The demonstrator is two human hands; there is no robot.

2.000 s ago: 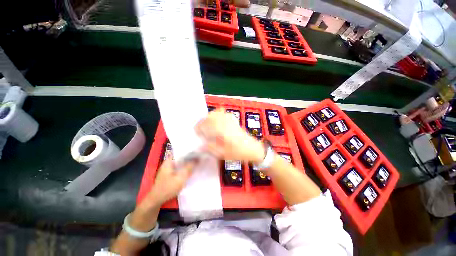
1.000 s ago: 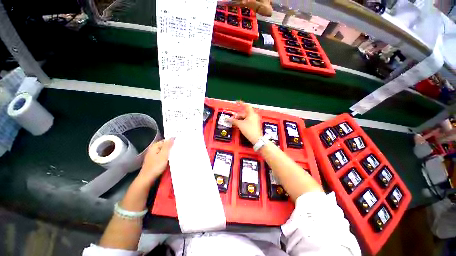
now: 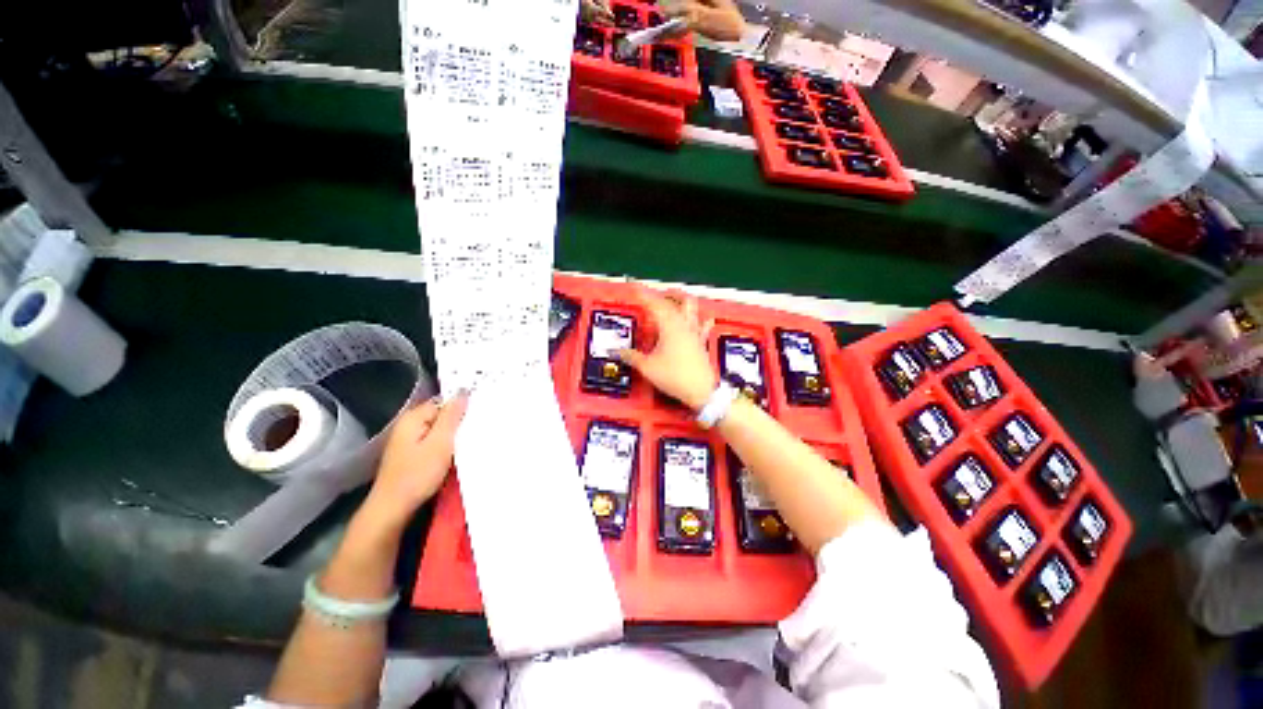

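My left hand pinches the edge of the long white label strip, which hangs over the left part of the red tray. The strip's upper part bears small black print; its lower part is blank. My right hand is over the tray's back row, fingers apart, thumb at the right edge of a black device. It hides the pocket beneath it; no label shows at its fingertips. More devices with pale printed faces lie in the pockets, such as one in the front row.
A second filled red tray lies at the right. A label roll with a curled tail and a spare roll lie at left. Across the belt are stacked trays, another tray and another person's hand. A printed strip hangs at upper right.
Since two seconds ago my hands have moved apart: the right went from the strip to the back-row devices, while the left stayed on the strip. Over the last second both have barely moved.
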